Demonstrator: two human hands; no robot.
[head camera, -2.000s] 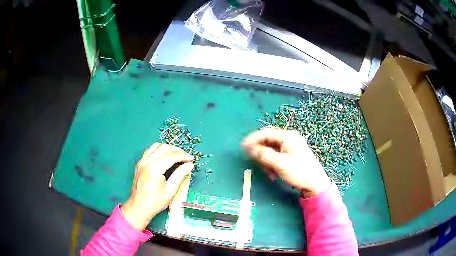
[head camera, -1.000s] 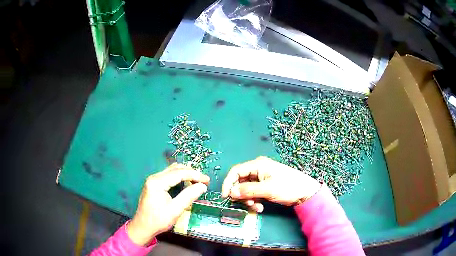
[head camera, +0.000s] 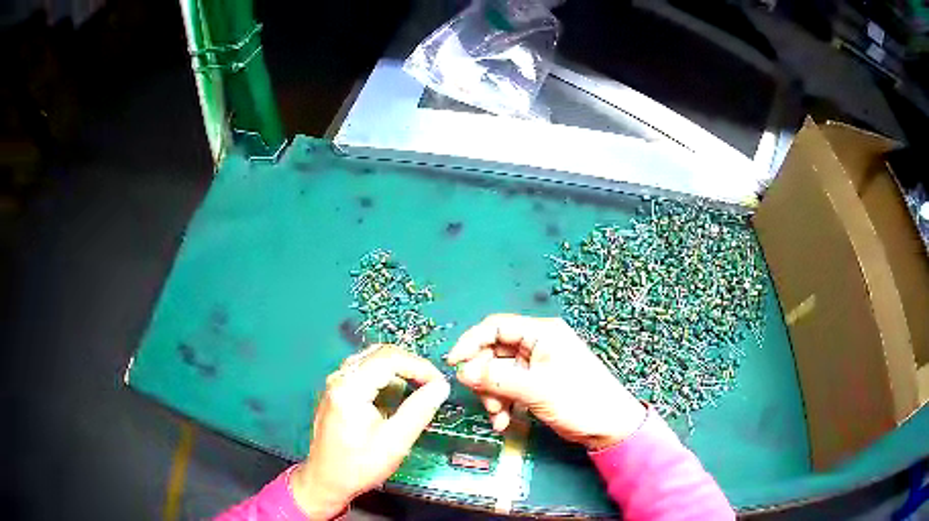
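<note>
A green circuit board (head camera: 448, 470) lies at the near edge of the green bench top, partly hidden by my hands. A dark reddish block (head camera: 471, 461) sits near its right side. A pale holder strip (head camera: 512, 470) runs along the board's right end. My left hand (head camera: 375, 419) is over the board's left part, thumb and index finger pinched together. My right hand (head camera: 545, 379) is above the board's right part, thumb and fingers pinched, its fingertips close to the left ones. Something tiny and dark shows between the two hands' fingertips; which hand holds it is too small to tell.
A small component pile (head camera: 392, 303) lies behind my left hand. A large component pile (head camera: 667, 295) lies to the right, beside an open cardboard carton (head camera: 835, 305). A silver-grey frame (head camera: 489, 145) with a crumpled clear plastic bag (head camera: 489, 56) is at the back. A green post (head camera: 239, 81) stands back left.
My right hand has come from beside the large pile to the board, its fingertips now near the left ones. My left hand has moved right and down, over the board. The camera view has shifted slightly.
</note>
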